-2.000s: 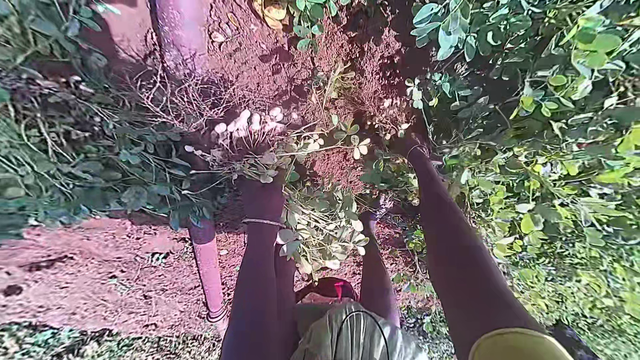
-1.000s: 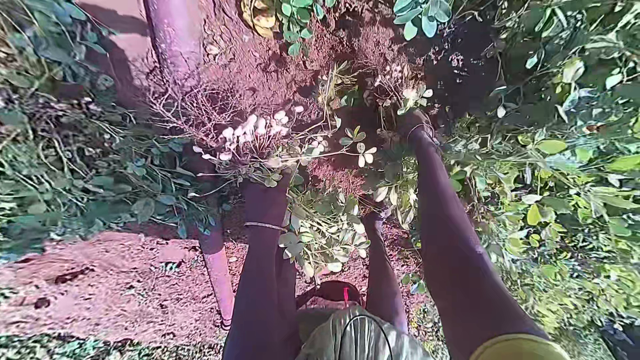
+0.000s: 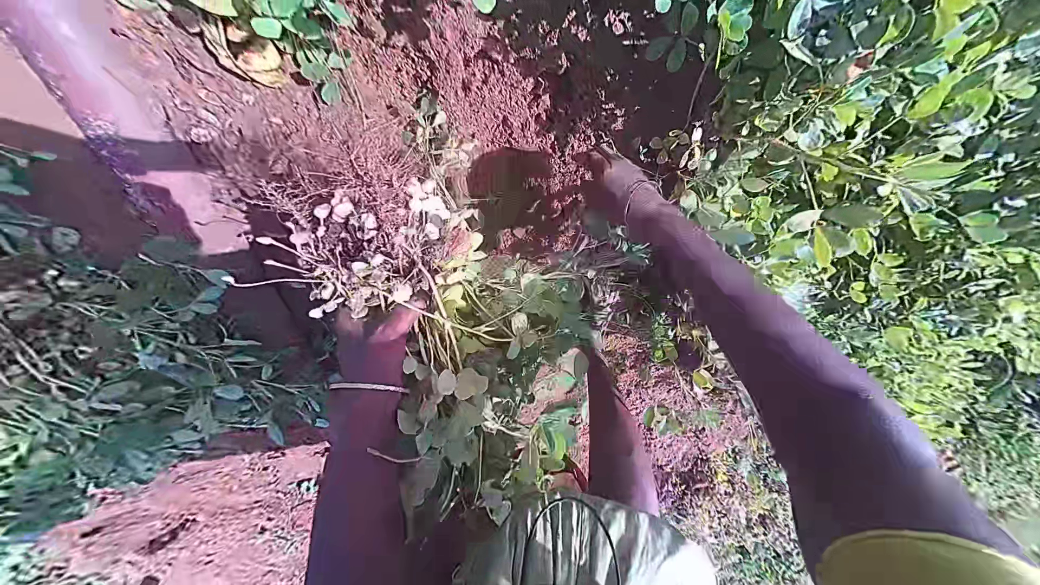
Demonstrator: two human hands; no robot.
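My left hand [image 3: 378, 325] is closed on a bunch of uprooted peanut plants [image 3: 487, 317]. Pale pods [image 3: 357, 236] and thin roots stick up above the fist, and the leafy stems hang down to the right of it, over my lap. My right hand [image 3: 609, 175] is low over the reddish soil [image 3: 479, 73], to the right of the bunch; its fingers are partly in shadow, and whether they hold anything does not show.
Green leafy plants [image 3: 861, 211] fill the right side. Cut or flattened foliage [image 3: 162, 357] lies at the left, with bare reddish ground [image 3: 211, 504] below it. A pale limb-like shape [image 3: 97, 73] stands at the upper left. A small leafy plant [image 3: 301, 41] grows at the top.
My right hand, earlier at a plant with roots and leaves, is now over the soil. The bunch stays in my left hand, with more pods showing above it.
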